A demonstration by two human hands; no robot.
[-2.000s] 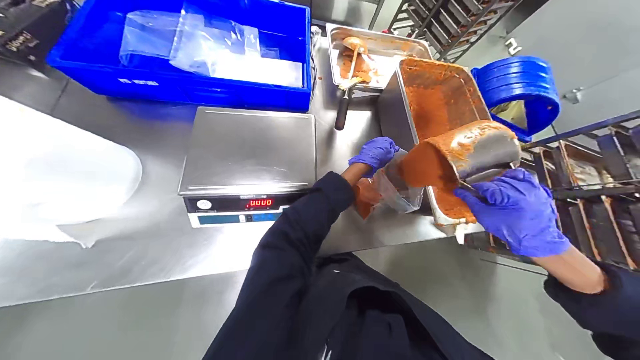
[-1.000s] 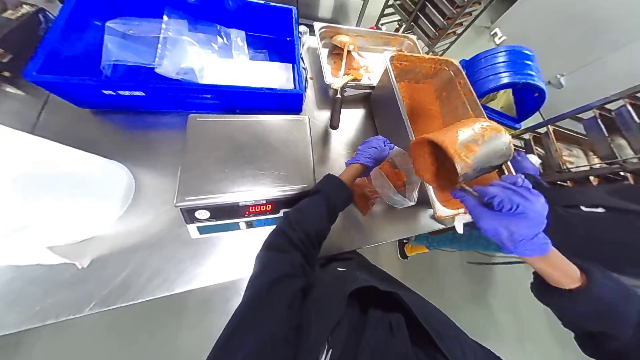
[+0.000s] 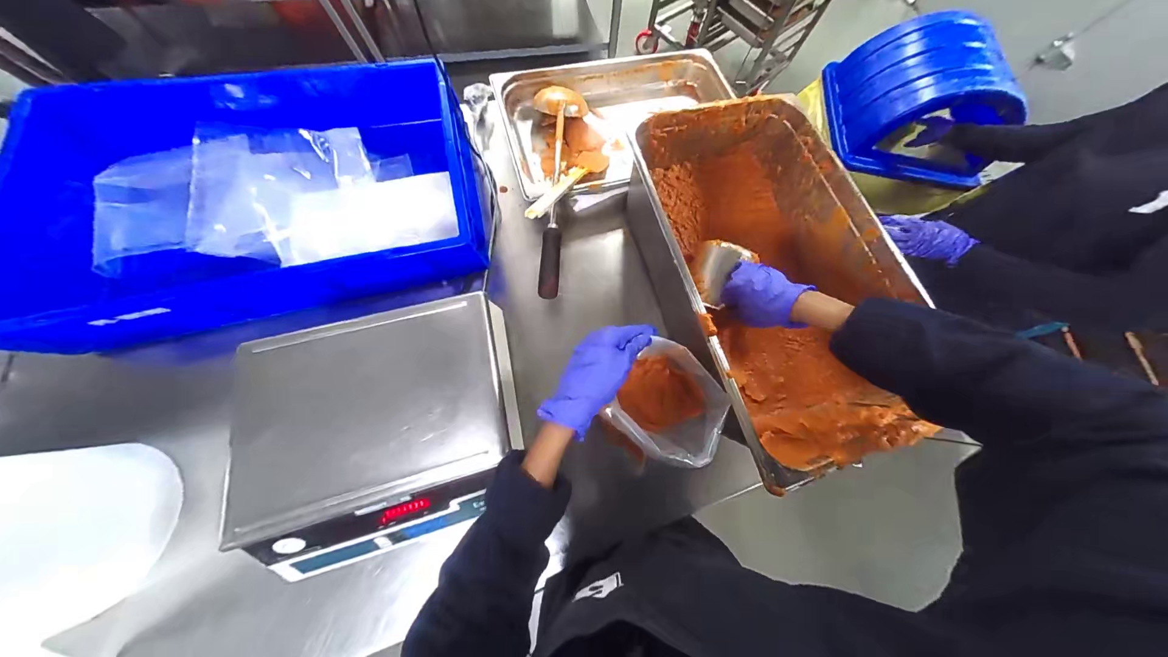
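My left hand (image 3: pixel 598 376), in a purple glove, grips the rim of a clear plastic bag (image 3: pixel 698 433) whose mouth is spread wide. Orange-brown paste lies inside the bag. Just right of it stands a deep steel pan (image 3: pixel 671 265) with more paste (image 3: pixel 803 383) in it. Inside this pan my right hand (image 3: pixel 766 294), gloved too, is closed on a metal scoop (image 3: pixel 721 269) near the pan's left wall; the scoop's handle is hidden by the fingers. A bench scale (image 3: pixel 370 406) with a bare steel platform and a lit red display is left of my left hand.
A blue tub (image 3: pixel 246 306) holds clear plastic bags (image 3: pixel 274 196). Behind the bench's middle, a shallow steel tray (image 3: pixel 620 73) holds a ladle (image 3: pixel 559 102) with a dark handle. A co-worker in dark sleeves (image 3: pixel 1049 219) stands at the right near a blue ribbed container (image 3: pixel 922 82).
My right hand has moved the scoop from above the bag and the pan's near end down into the pan. The bag shows paste inside. A co-worker has come into view at the right.
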